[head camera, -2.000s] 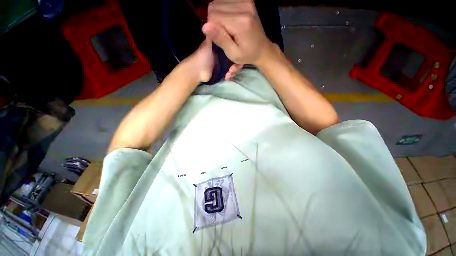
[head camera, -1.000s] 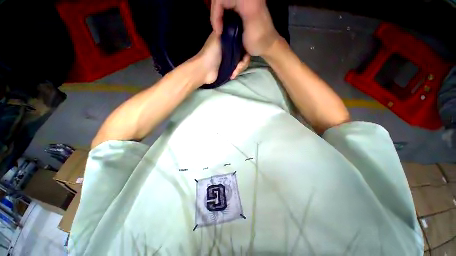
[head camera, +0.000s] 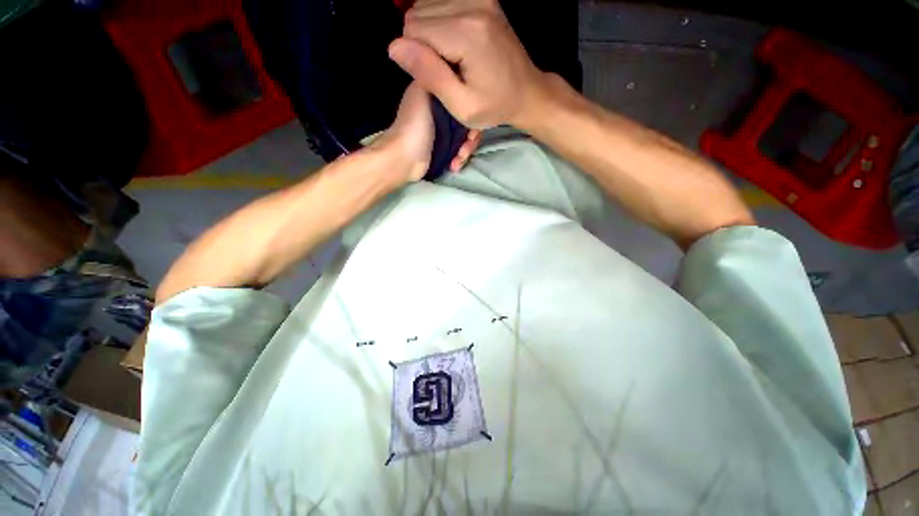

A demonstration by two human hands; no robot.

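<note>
A dark navy curved plastic part (head camera: 444,141), perhaps an armrest or handle shell, is held over my lap at the top middle. My left hand (head camera: 414,129) grips it from the left and below, with fingertips showing at its right side. My right hand (head camera: 472,58) lies over its upper part with bent fingers and covers it. Whether a second piece is under my right hand is hidden. Both hands are bare.
Red plastic stools stand at the upper left (head camera: 207,81) and upper right (head camera: 814,136). A yellow line (head camera: 217,182) crosses the grey floor. Part of another person (head camera: 50,242) is at the left. Cardboard boxes (head camera: 879,388) lie at the lower right.
A second ago my right hand was around the part's upper end, leaving more of it visible; now it has come down over the part. The person at the left shows more of an arm.
</note>
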